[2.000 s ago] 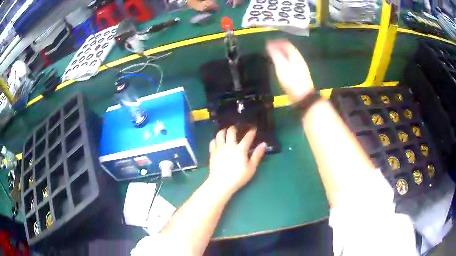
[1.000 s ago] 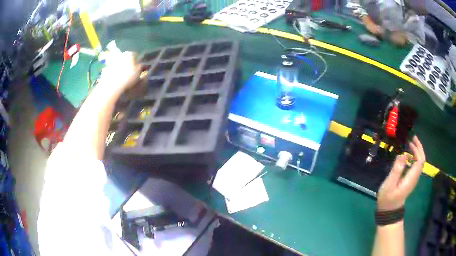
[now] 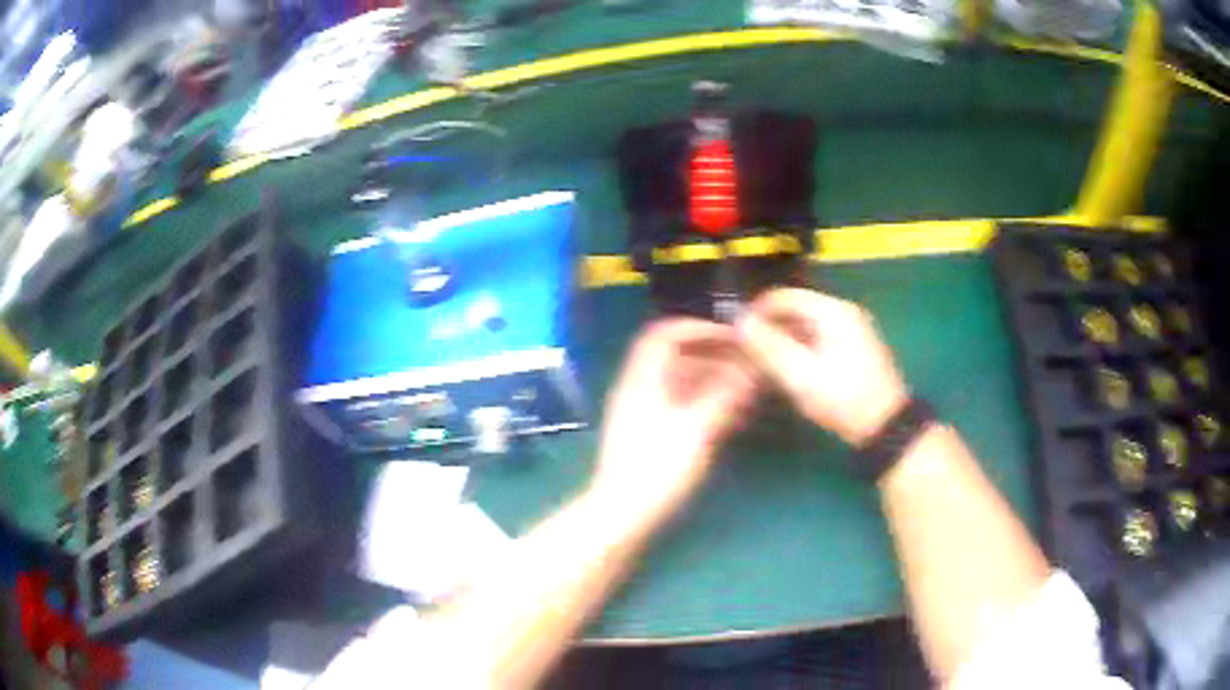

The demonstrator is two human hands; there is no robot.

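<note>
The clamp fixture (image 3: pixel 645 290) stands on the green bench, its black base partly hidden by my hands. Its red toggle handle (image 3: pixel 712 186) shows broad above the nest, and a silver plunger (image 3: pixel 726 294) shows below it. My left hand (image 3: pixel 681 391) is at the fixture's front, fingers curled. My right hand (image 3: pixel 826 361) meets it from the right, fingertips together. The picture is blurred and the fingers cover each other, so any part between them is hidden.
The blue control box (image 3: pixel 452 303) stands left of the fixture, with paper slips (image 3: pixel 418 528) before it. The left foam tray (image 3: pixel 196 418) is tilted beside it. The right foam tray (image 3: pixel 1072 384) holds gold discs near a yellow post (image 3: pixel 1130 128).
The view has swung back right. My left hand has left the left tray's pockets and come to the fixture. My right hand has moved from the fixture's right side to its front.
</note>
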